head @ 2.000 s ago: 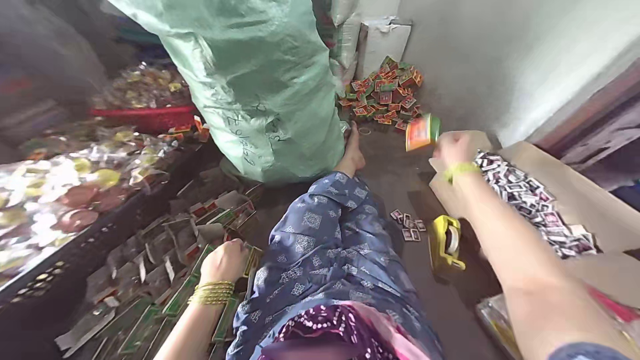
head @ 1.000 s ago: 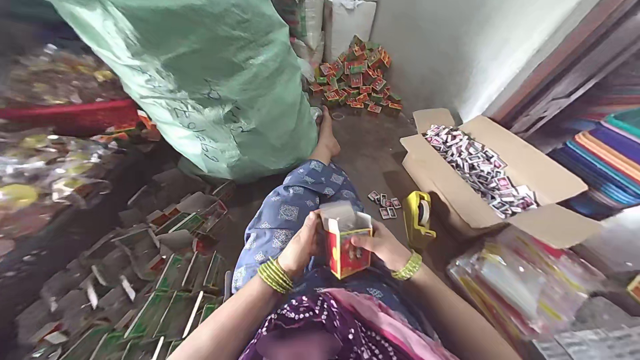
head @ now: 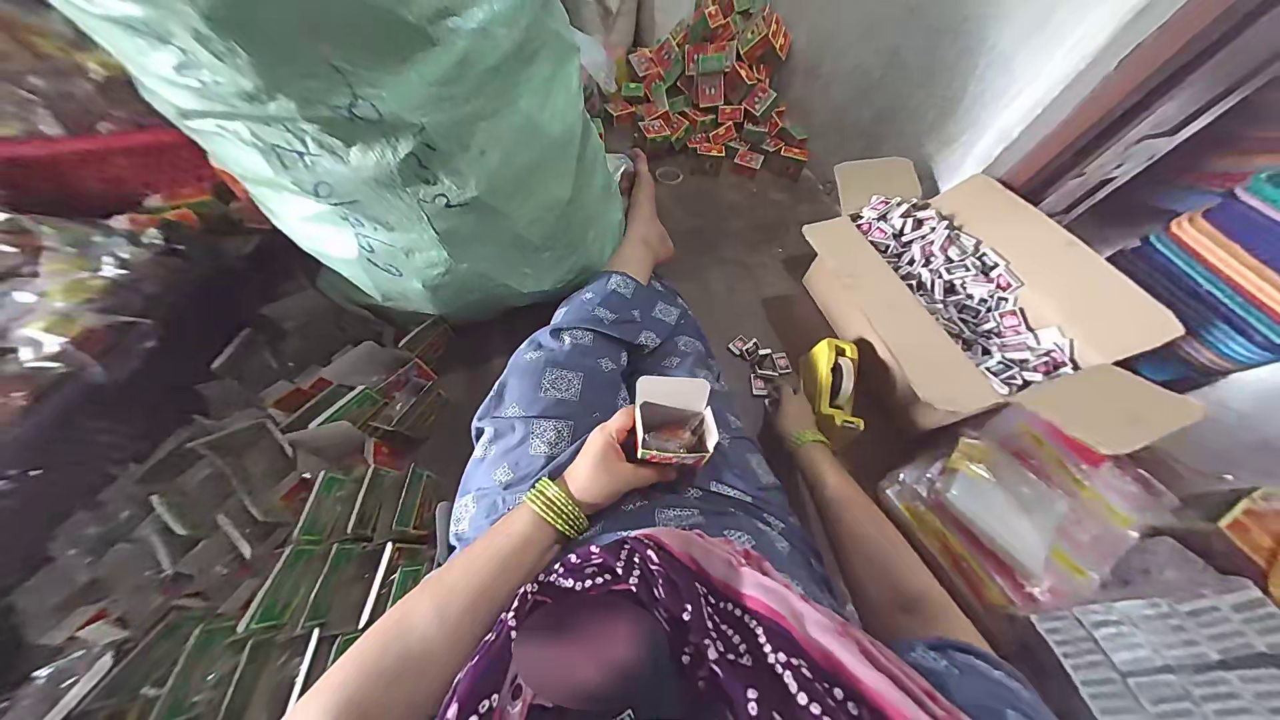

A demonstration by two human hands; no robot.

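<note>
My left hand (head: 608, 462) holds a small open carton (head: 675, 421) upright over my lap, its white flap raised and something brownish inside. Down on the floor at my right side, my right hand (head: 790, 412) touches the near edge of a few small dark-and-pink matchbox-like boxes (head: 760, 362); whether its fingers grip one cannot be told. Just right of that hand stands a yellow tape dispenser (head: 832, 382) with a roll of tape.
A big green sack (head: 400, 150) stands ahead left. Open cartons (head: 330, 560) lie in rows at left. A cardboard box (head: 860, 310) of small boxes is at right, near plastic packets (head: 1020, 510). Red-green cartons (head: 710, 90) lie piled by the wall.
My right hand has left the carton, which both hands held a second ago, and moved down to the small boxes on the floor. The carton stays in my left hand.
</note>
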